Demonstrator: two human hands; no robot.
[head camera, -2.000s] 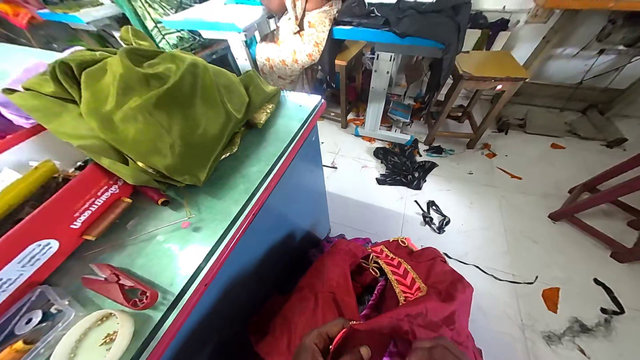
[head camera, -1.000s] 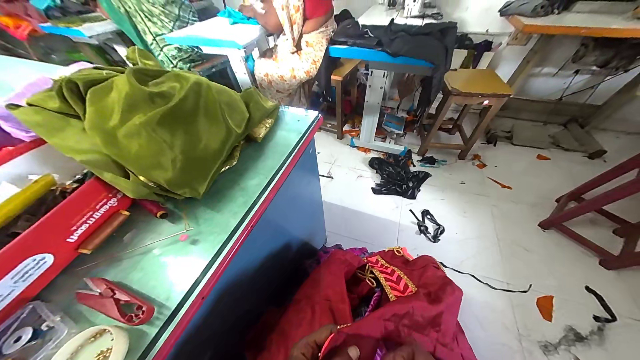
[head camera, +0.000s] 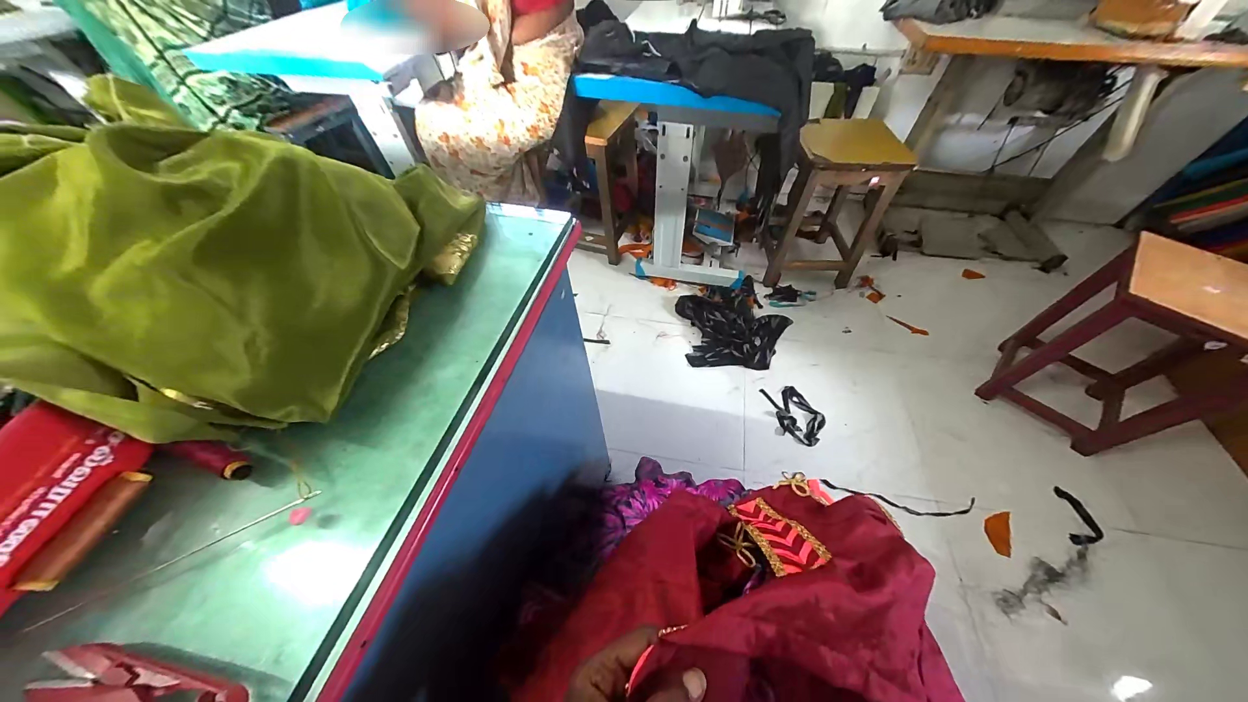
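A dark red garment (head camera: 838, 604) of silky cloth fills the lower middle of the view, gathered in loose folds. It has a patch of gold and pink chevron trim (head camera: 785, 536) and small gold cord loops. My left hand (head camera: 624, 668), cut off by the bottom edge, pinches the garment at a gold-edged border, its thumb on the cloth. My right hand is not visible. Purple patterned cloth (head camera: 639, 507) shows behind the garment, beside the blue side of the counter.
A glass-topped counter (head camera: 429, 390) stands at left, bearing green sheer fabric (head camera: 214, 263), a thread spool (head camera: 210, 458), a needle-like rod (head camera: 224, 536) and a red tool (head camera: 136, 673). Stools (head camera: 848, 146), a seated person (head camera: 497, 97) and work tables stand beyond. Black cloth scraps (head camera: 731, 327) lie on the floor.
My right hand, visible at the lower edge before, is out of sight now. The view has shifted somewhat, showing more of the maroon stool at right. My left hand stays on the red garment.
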